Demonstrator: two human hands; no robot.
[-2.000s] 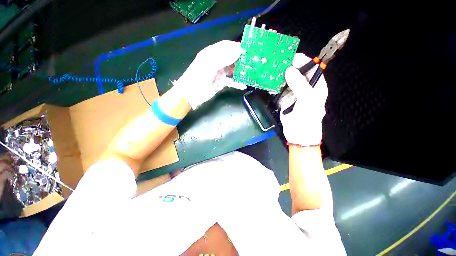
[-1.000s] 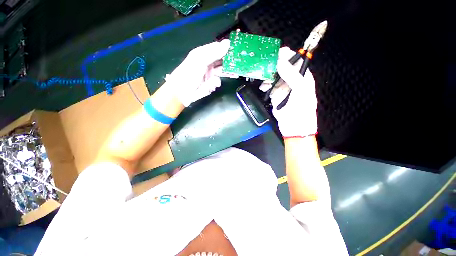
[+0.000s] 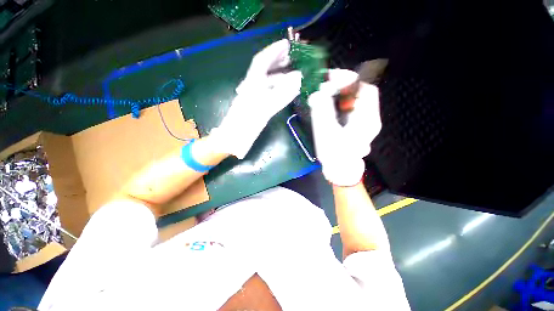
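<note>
A green circuit board (image 3: 308, 65), blurred and turned at an angle, is held up over the bench near the black tray. My left hand (image 3: 261, 97), in a white glove with a blue band at the wrist, grips the board's left side. My right hand (image 3: 345, 124), in a white glove, is close to the board's lower right edge. The cutters (image 3: 348, 100) in my right hand are blurred; their orange part shows between the fingers and their jaws are hard to make out. Whether my right fingers touch the board is unclear.
The dark tray (image 3: 449, 121) fills the right, with a metal handle (image 3: 302, 138). An open cardboard box (image 3: 65, 182) with silvery parts (image 3: 24, 203) is at left. A coiled blue cord (image 3: 91, 99) lies on the bench (image 3: 212, 67). Another board (image 3: 238, 12) is at the top.
The board has turned from its flat green face to a steep angle. My right hand has rotated, and the cutters' jaws no longer point up and right. My left hand has turned too.
</note>
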